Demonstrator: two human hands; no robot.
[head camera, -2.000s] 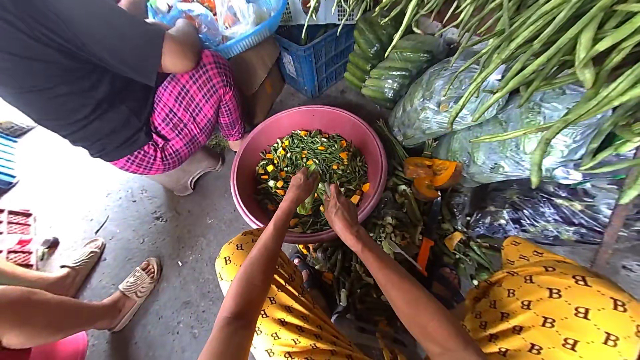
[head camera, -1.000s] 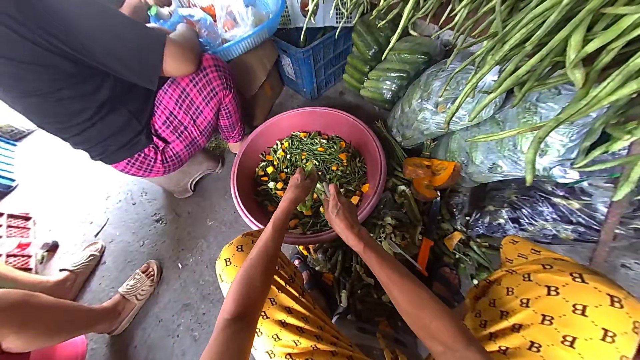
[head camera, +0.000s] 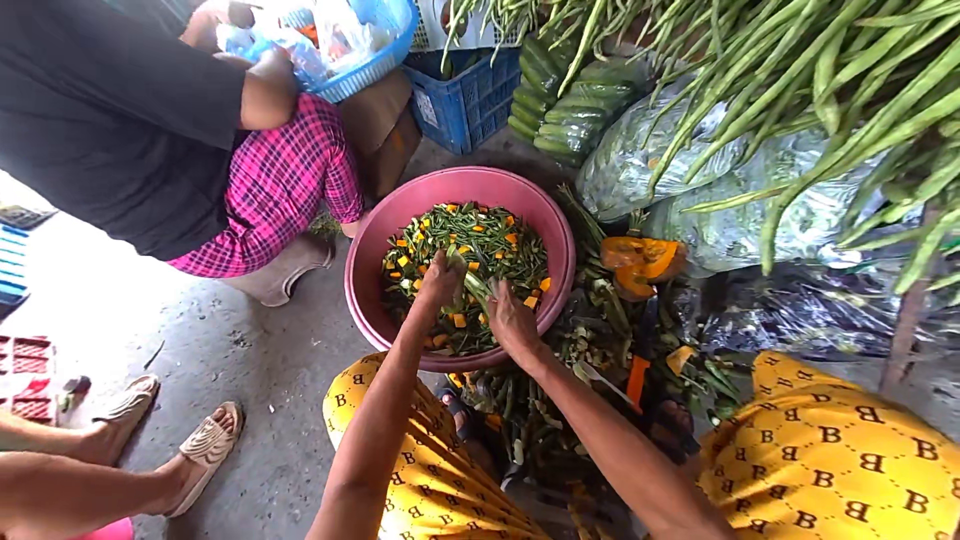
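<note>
A round pink plastic tub (head camera: 360, 281) stands on the floor between my knees, holding cut green beans (head camera: 480, 229) and orange pumpkin cubes (head camera: 459, 320). Over its middle, my left hand (head camera: 444, 276) is closed around a pale green vegetable piece (head camera: 475, 286). My right hand (head camera: 511, 311) is at the other end of that piece, its fingers bent and slightly blurred; whether it grips the piece or something else is not clear.
Right of the tub lie a cut pumpkin (head camera: 643, 262), an orange-handled knife (head camera: 637, 379) and trimmings. Bagged cucumbers (head camera: 574, 120), a blue crate (head camera: 465, 105) and long beans (head camera: 817, 90) are beyond. A seated person (head camera: 277, 195) is at left; another person's sandalled feet (head camera: 206, 450) are lower left.
My hands remain over the tub. A pale green piece now shows plainly between them, where earlier they were closer together over the cut vegetables.
</note>
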